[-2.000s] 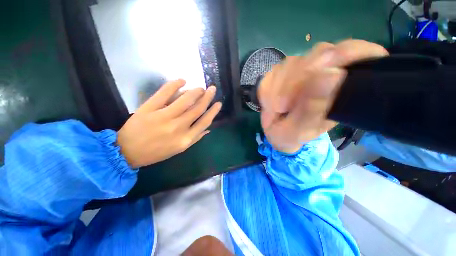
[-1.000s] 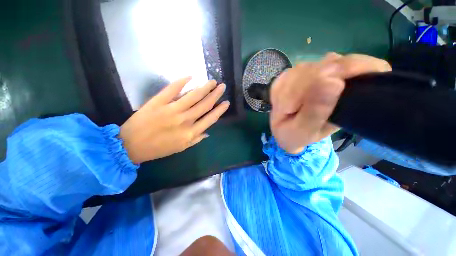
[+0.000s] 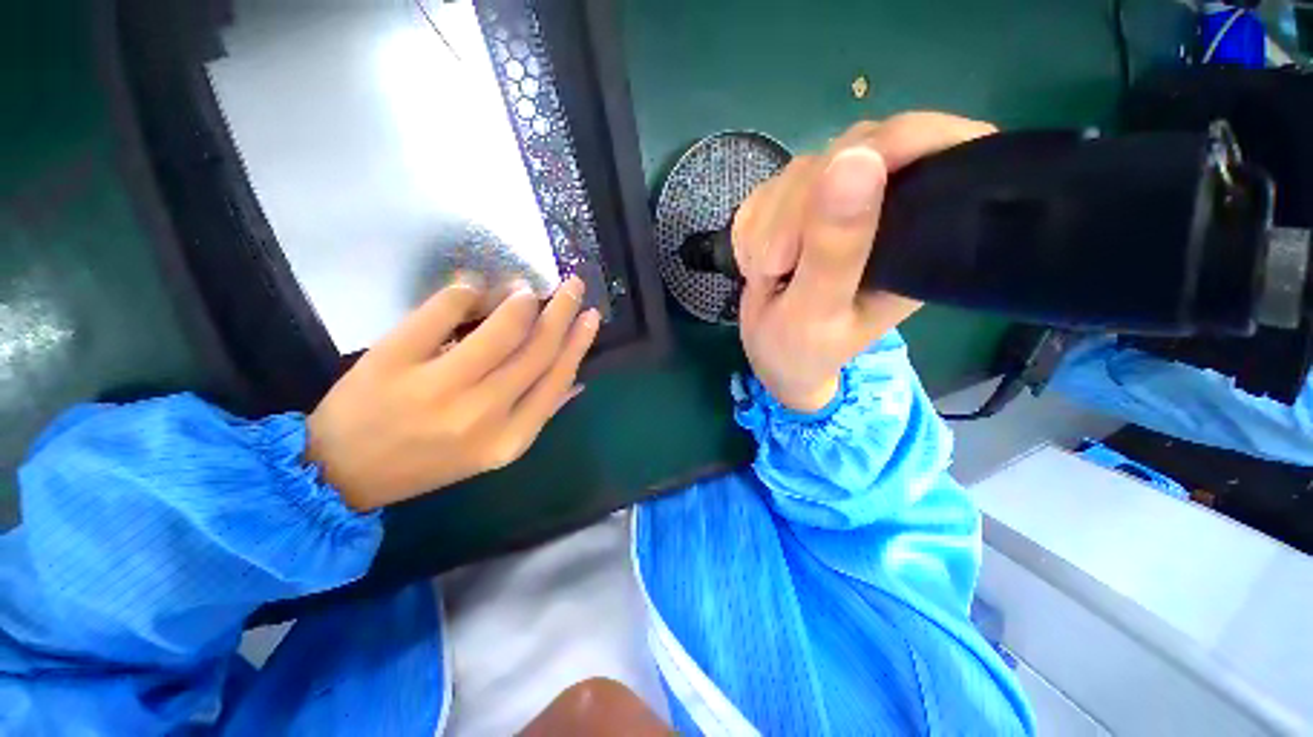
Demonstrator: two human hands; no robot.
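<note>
A black-framed unit (image 3: 622,216) lies on the green mat with a shiny silver plate (image 3: 360,159) inside it and a perforated strip (image 3: 533,115) along the plate's right side. My left hand (image 3: 454,377) rests over the unit's near edge, fingers bent, fingertips at the plate and strip; what lies under them is hidden. My right hand (image 3: 828,245) is closed around the front of a thick black electric screwdriver (image 3: 1044,231). Its nose points left over a round grey mesh-like dish (image 3: 713,173), and a dark patch shows in the dish at the nose. The bit's tip cannot be made out.
A small light piece (image 3: 860,88) lies on the green mat (image 3: 994,65) beyond my right hand. A black cord (image 3: 994,410) curves at the right bench edge. A white surface (image 3: 1138,533) stands at the lower right. Another person's blue sleeve (image 3: 1195,396) shows at the right.
The unit, dish and both hands show further left in the picture. The left fingers are more bent. The screwdriver shows more clearly, its rear end now in view, with its nose still over the dish.
</note>
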